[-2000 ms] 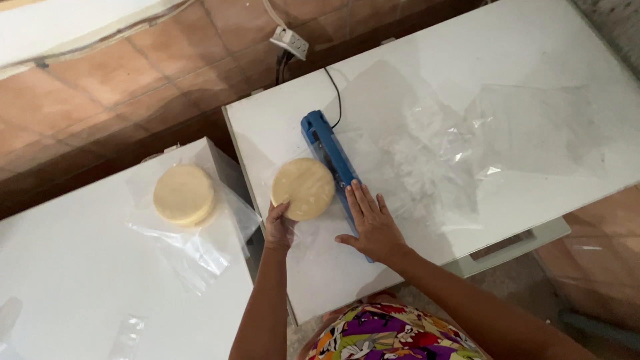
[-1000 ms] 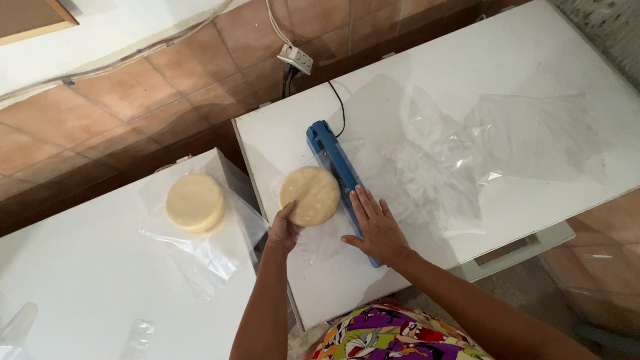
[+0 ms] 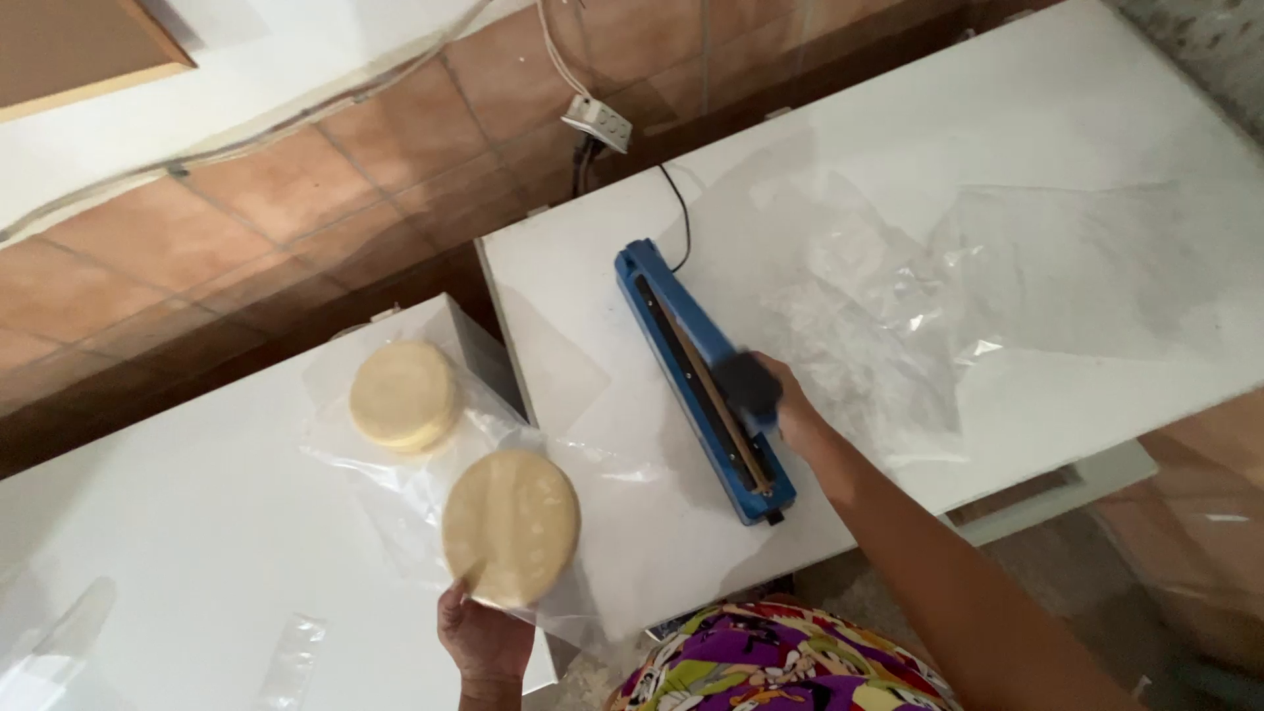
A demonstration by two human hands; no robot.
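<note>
My left hand (image 3: 486,632) holds a round, flat, pale yellow disc (image 3: 512,528) in a clear plastic bag, above the gap between two white tops. To the right, my right hand (image 3: 788,405) grips the raised upper arm of a blue impulse heat sealer (image 3: 691,370), whose sealing strip shows. Part of that hand is hidden behind the arm's dark end. A stack of similar round discs (image 3: 403,395) sits on a clear plastic bag on the left white top.
Clear plastic bags (image 3: 1066,267) lie spread over the right white table (image 3: 711,553). A power strip (image 3: 598,122) hangs by the tiled wall, and a black cord (image 3: 686,217) runs near the sealer. A small clear plastic strip (image 3: 294,657) lies on the left white top (image 3: 178,553).
My left hand has moved left and toward me with the bagged disc, away from the sealer. The sealer's arm, pressed down before under my right hand, is now lifted in its grip.
</note>
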